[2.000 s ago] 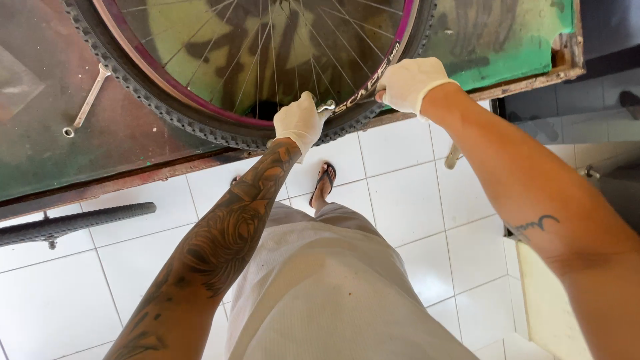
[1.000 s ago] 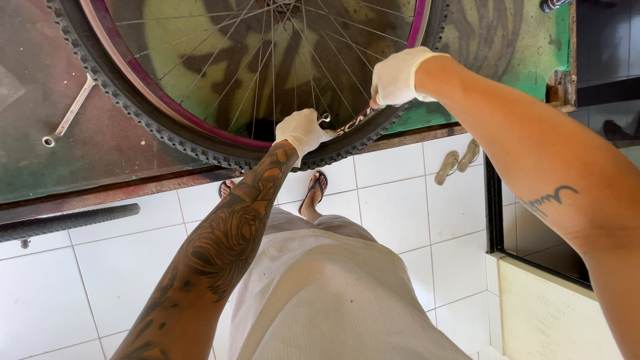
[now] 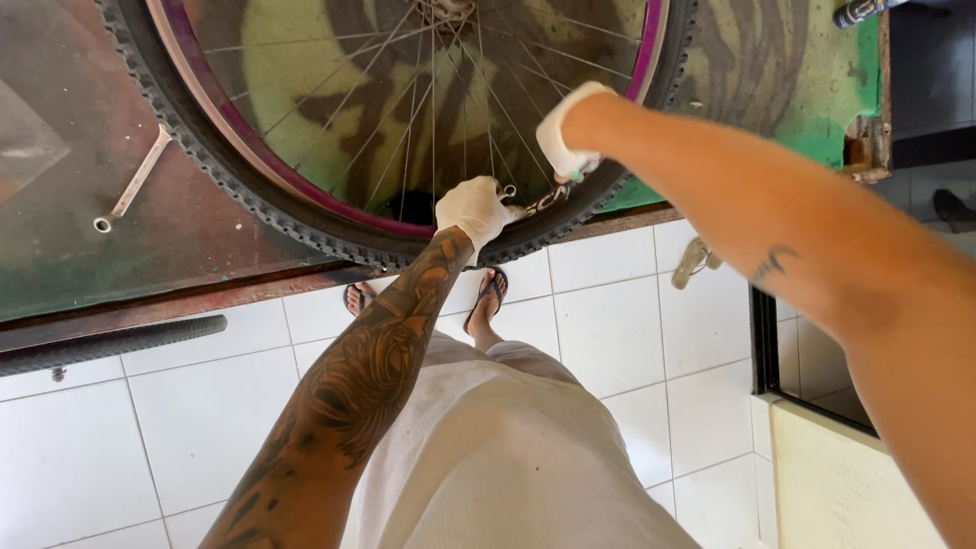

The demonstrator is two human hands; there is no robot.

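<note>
A bicycle wheel with a purple rim (image 3: 252,130) and a knobbly black tyre (image 3: 221,187) lies flat on a worn green and brown workbench (image 3: 252,267). My left hand (image 3: 473,210), in a white glove, is closed on a metal wrench (image 3: 508,192) at the near side of the rim; only the wrench's ring end shows. My right hand (image 3: 570,141), gloved too, is bent down over the rim to the right of the left one. Its fingers are mostly hidden, so what they grip cannot be told. The wheel hub (image 3: 446,9) is at the top edge.
A combination wrench (image 3: 137,183) lies on the bench left of the wheel. A spray can (image 3: 865,9) is at the top right. Below the bench edge are another tyre (image 3: 175,332), sandals (image 3: 690,263) and a white tiled floor (image 3: 610,328). A black-framed glass panel (image 3: 762,343) stands at right.
My right hand has moved along the rim, and its wrist is now bent more steeply downward. The left hand stays at the near part of the rim with the wrench.
</note>
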